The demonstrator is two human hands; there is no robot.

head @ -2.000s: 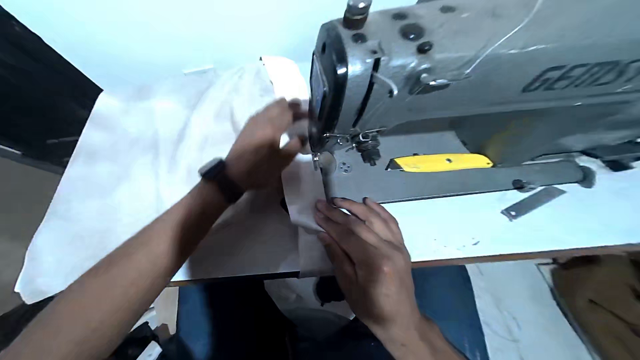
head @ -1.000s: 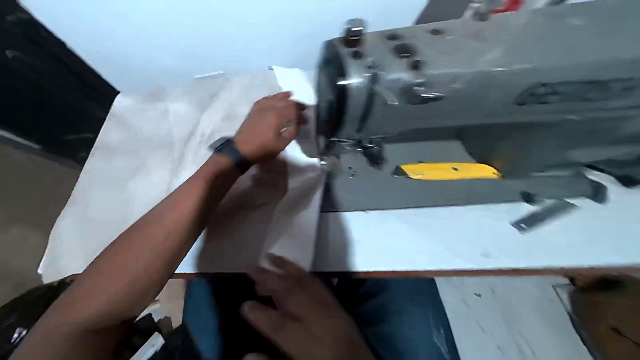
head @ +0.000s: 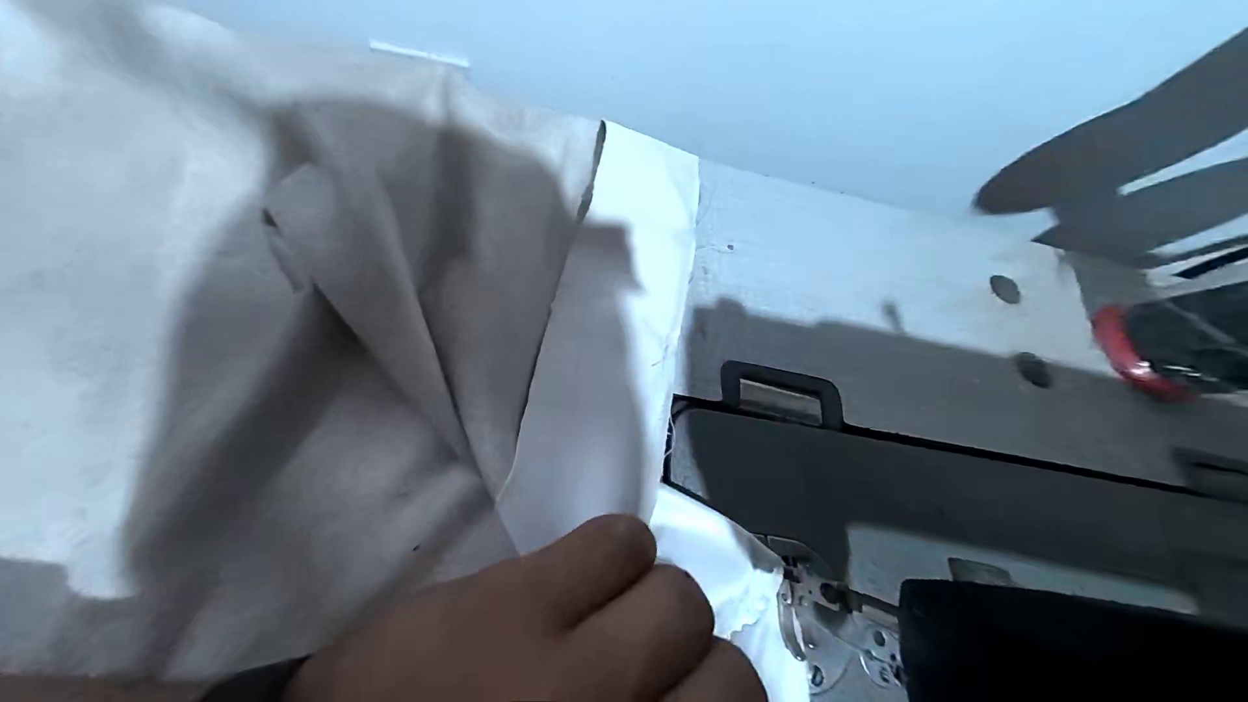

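Note:
Near the bottom middle, my left hand [head: 565,624], with a dark band at the wrist, pinches the edge of a pale fabric piece [head: 409,361]. The fabric lies creased over the left and middle of the table, with a folded strip [head: 624,292] along its right side. Just right of my fingers, a lower part of the white cloth reaches the metal needle plate [head: 829,624] of the sewing machine. The dark end of the machine head [head: 1063,643] stands over the bed there. My right hand is out of the frame.
The machine bed [head: 936,507] runs right, with a black hinge loop [head: 785,390] at its rear edge. A red and black object [head: 1150,351] is at the far right. Shadows fall across the white table [head: 829,224] and the fabric.
The view has moved much closer, over the machine's rear side. My right hand, on the fabric's front edge a second ago, has left view. My left hand still holds the fabric.

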